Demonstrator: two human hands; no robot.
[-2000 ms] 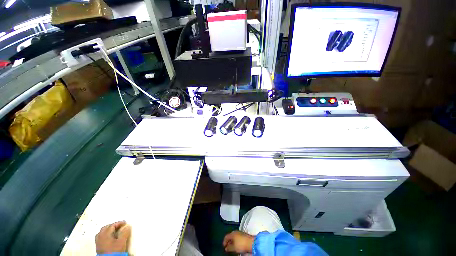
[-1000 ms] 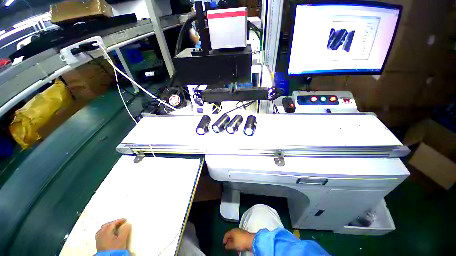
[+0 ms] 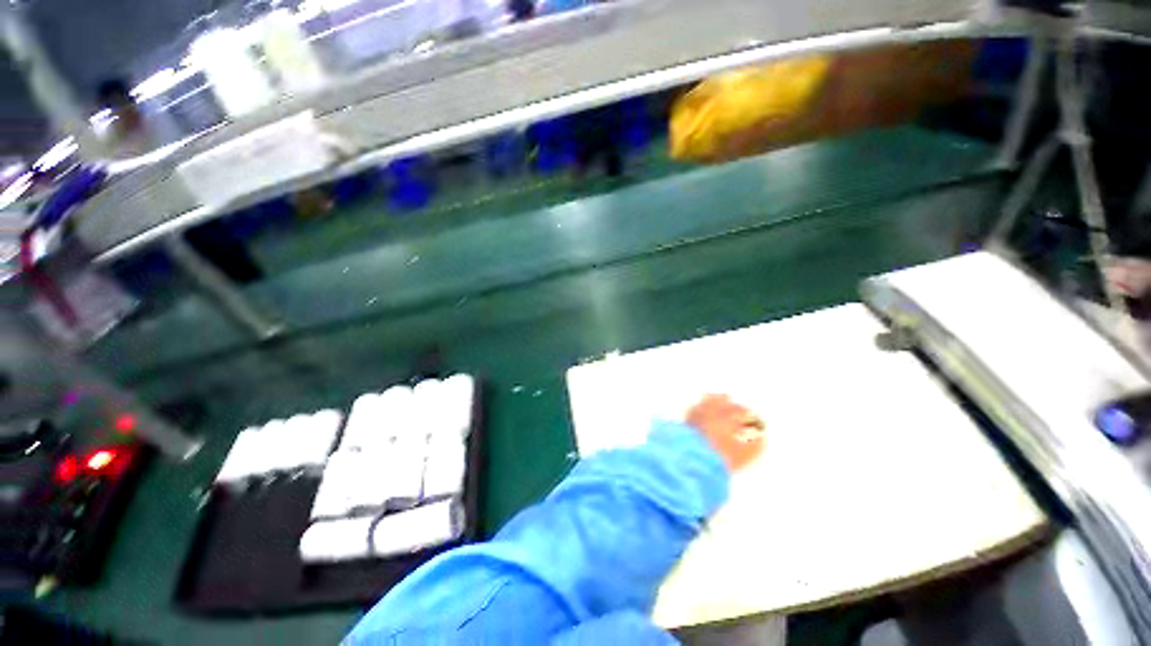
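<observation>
The picture is blurred. My left hand (image 3: 728, 432), in a blue sleeve, rests on the cream work board (image 3: 833, 492) with its fingers curled; whether anything is in them is unclear. My right hand is out of the picture. At the lower left, white cylinders (image 3: 391, 467) lie close together in rows in a black tray (image 3: 246, 543). A dark round thing with a bluish end, probably a black housing (image 3: 1118, 423), shows on the white machine table (image 3: 997, 297) at the right edge.
The green bench (image 3: 530, 316) lies beyond the board and tray. A grey shelf rail (image 3: 505, 101) crosses the top, with a yellow bag (image 3: 751, 107) beneath. Red lights (image 3: 101, 461) glow on a dark device at the left. A blurred person (image 3: 120, 120) is at the upper left.
The view has swung left, bringing the tray of white cylinders in. The monitor and my right hand have left the picture. My left hand remains on the board.
</observation>
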